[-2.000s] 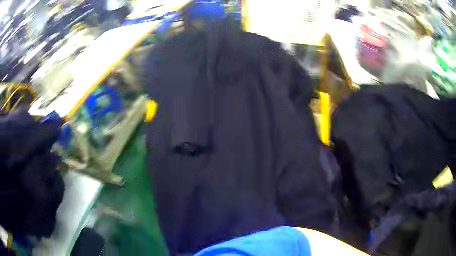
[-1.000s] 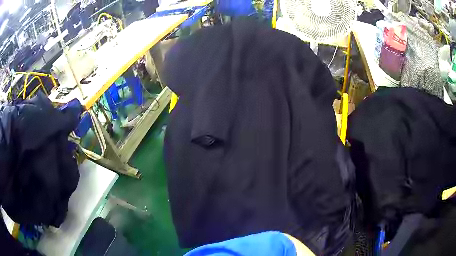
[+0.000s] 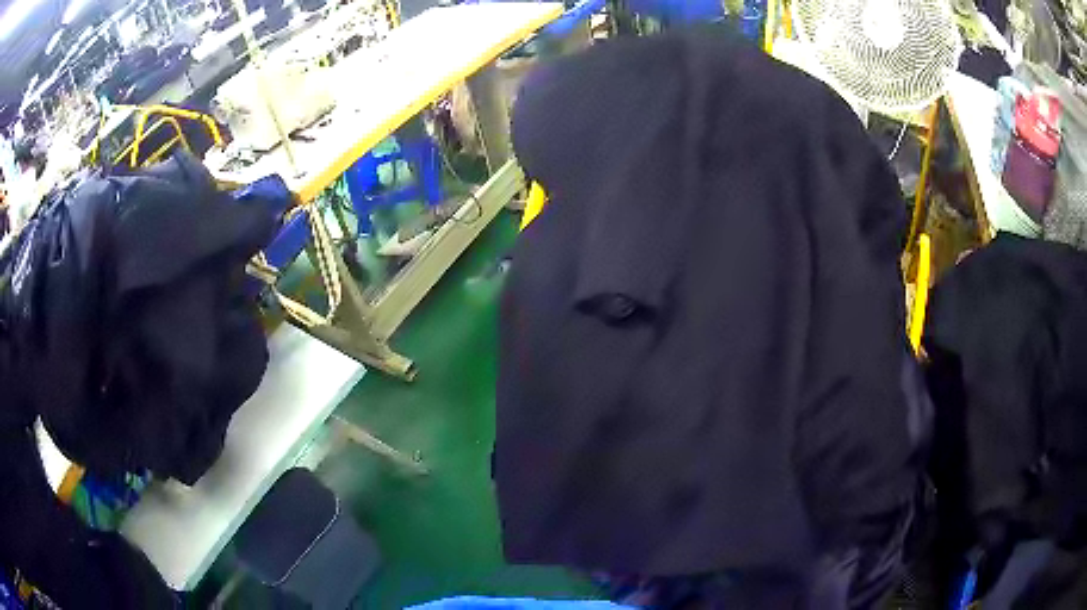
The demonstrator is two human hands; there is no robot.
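Observation:
A large dark garment (image 3: pixel 715 358) hangs spread out upright in front of me, filling the middle of the view. One sleeve lies over its front and its dark cuff opening faces me. Shiny dark lining shows at its lower right edge. Neither of my hands is in the picture. A strip of blue cloth (image 3: pixel 513 604) shows at the bottom edge.
Dark garments are piled at the left (image 3: pixel 155 298) beside a white table (image 3: pixel 256 447) and a dark chair (image 3: pixel 286 524). More dark garments hang at the right (image 3: pixel 1013 381). Behind are a long table (image 3: pixel 429 60), a blue stool (image 3: pixel 393 181), a fan (image 3: pixel 880 48) and green floor (image 3: pixel 435 393).
The view has turned left, so the large garment and the fan sit farther right in it. More of the left pile, white table and chair shows. The blue cloth at the bottom shows less.

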